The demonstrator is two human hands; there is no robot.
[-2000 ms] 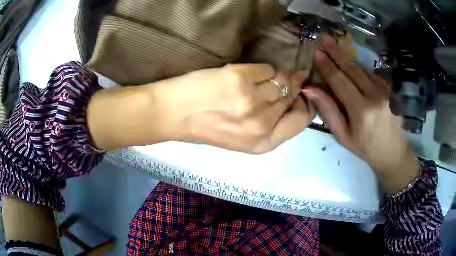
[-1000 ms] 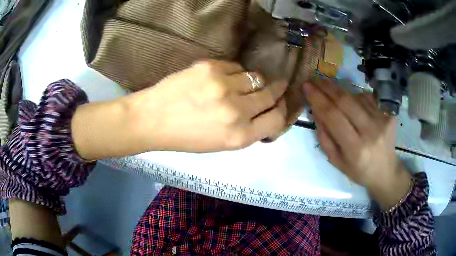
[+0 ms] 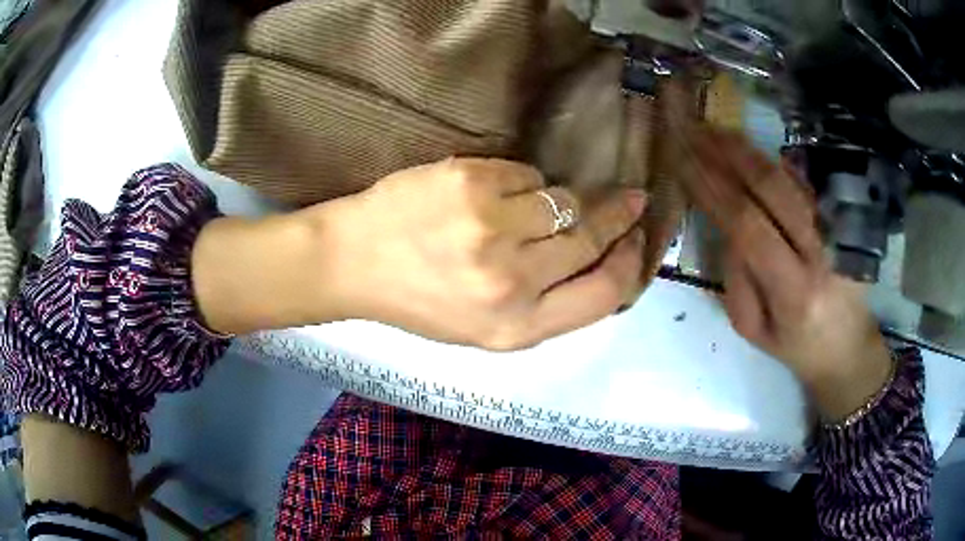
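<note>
The brown corduroy garment piece lies bunched on the white table, left of and under the machine's foot. My left hand is closed on the cloth's near edge, with the fingertips and thumb at the edge in front of the foot. My right hand is blurred; its fingers are extended and lie along the right side of the cloth strip, below the yellow-brown block. Whether it grips the cloth cannot be told. The presser foot stands over the strip.
The sewing machine's dark metal parts and knobs fill the upper right, close to my right hand. The white table has a printed ruler along its curved front edge. Dark cloth hangs at the far left. A person's forearm shows at lower left.
Since one second ago my right hand has shifted up and right, and its fingers lie nearer the yellow-brown block. My left hand has moved slightly right and down, still at the cloth edge.
</note>
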